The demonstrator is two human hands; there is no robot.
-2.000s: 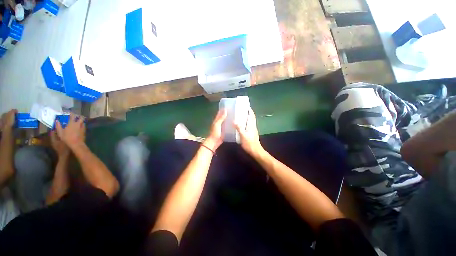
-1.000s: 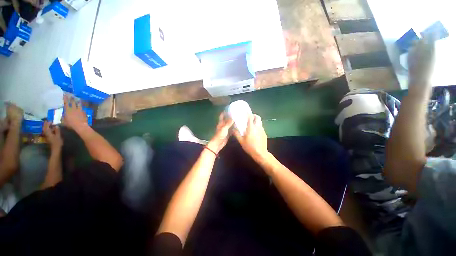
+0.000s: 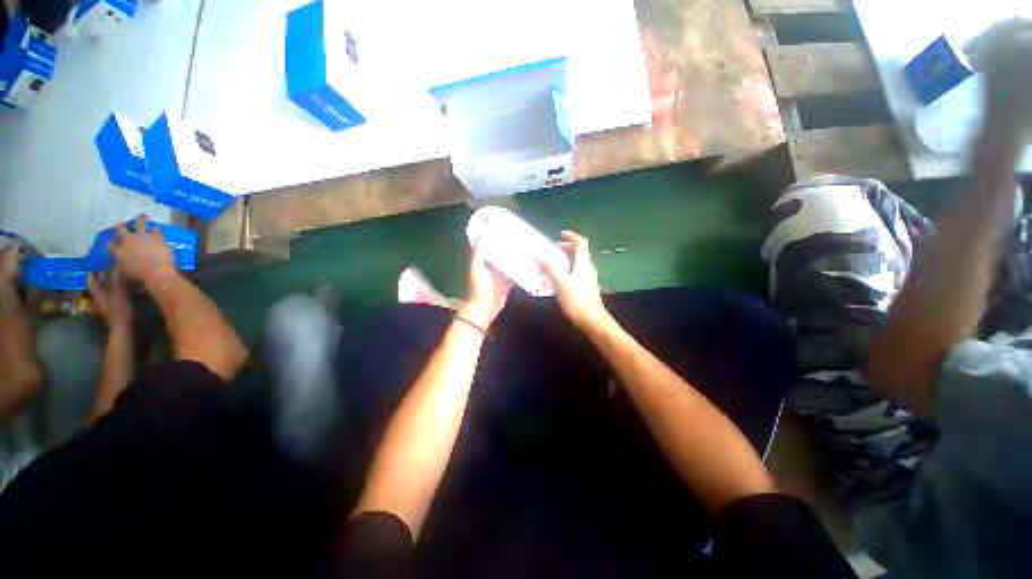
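A white product (image 3: 515,249), a rounded oblong with faint grey detail, is held tilted over my lap, in front of the table edge. My left hand (image 3: 487,283) grips its left end from below and the side. My right hand (image 3: 577,281) holds its lower right end, with the thumb near the face and some fingers raised. An open retail box (image 3: 515,172), grey-white inside with a blue-edged flap up, lies at the table edge just beyond the product. A closed blue-and-white retail box (image 3: 323,70) stands behind it to the left.
More blue-and-white boxes (image 3: 187,170) stand at left. A person's hands (image 3: 138,255) hold a blue box there. At right are a person's blurred arm (image 3: 962,260), camouflage trousers (image 3: 843,249) and a blue box (image 3: 938,70). A wooden pallet edge (image 3: 351,204) runs under the white board.
The white product was upright between my hands and is now turned diagonally with its broad face showing. The neighbour's arm at right has reached out over the board.
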